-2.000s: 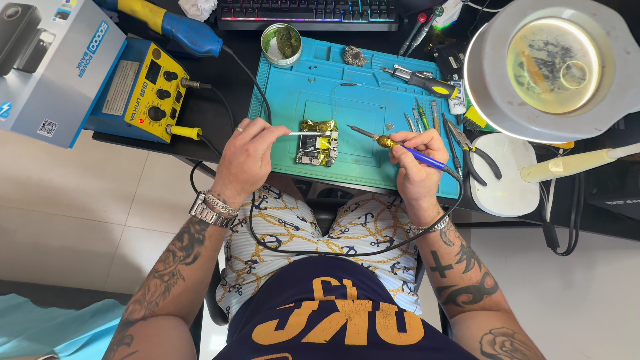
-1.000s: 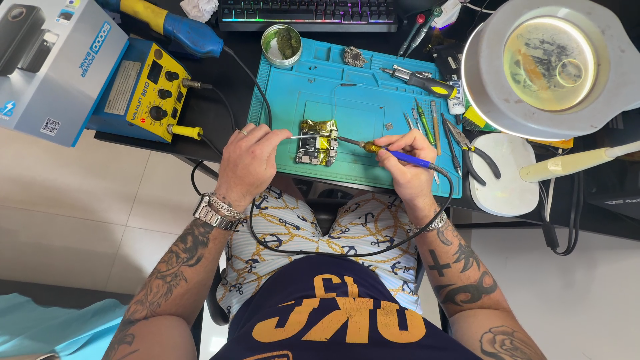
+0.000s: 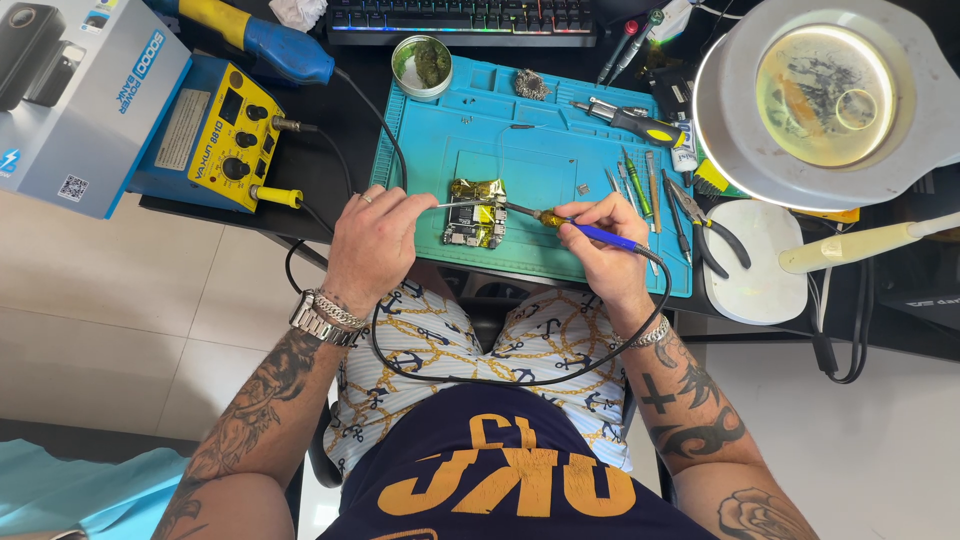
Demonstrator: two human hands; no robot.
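A small circuit board [image 3: 466, 225] partly covered in amber tape lies on the blue-green silicone repair mat [image 3: 420, 157]. From the board's left, my left hand [image 3: 379, 240] holds thin metal tweezers [image 3: 457, 204], their tips over the taped upper part. On the other side my right hand [image 3: 611, 247] grips a soldering iron [image 3: 600, 234] by its blue handle, with the tip reaching the board's upper right near the tweezers. Whether either tip touches a component cannot be told. The iron's black cable [image 3: 480, 381] loops over the lap.
A yellow and blue soldering station [image 3: 232, 142] and a power bank box [image 3: 97, 97] stand left. Behind are a tin [image 3: 422, 67], a metal wool ball [image 3: 531, 84] and a keyboard [image 3: 461, 16]. Screwdrivers, pliers [image 3: 709, 225] and a lit magnifier lamp [image 3: 712, 97] are at right.
Since two seconds ago, the soldering iron in my right hand has moved left, its tip coming to the board. My left hand has stayed near the board with the tweezers.
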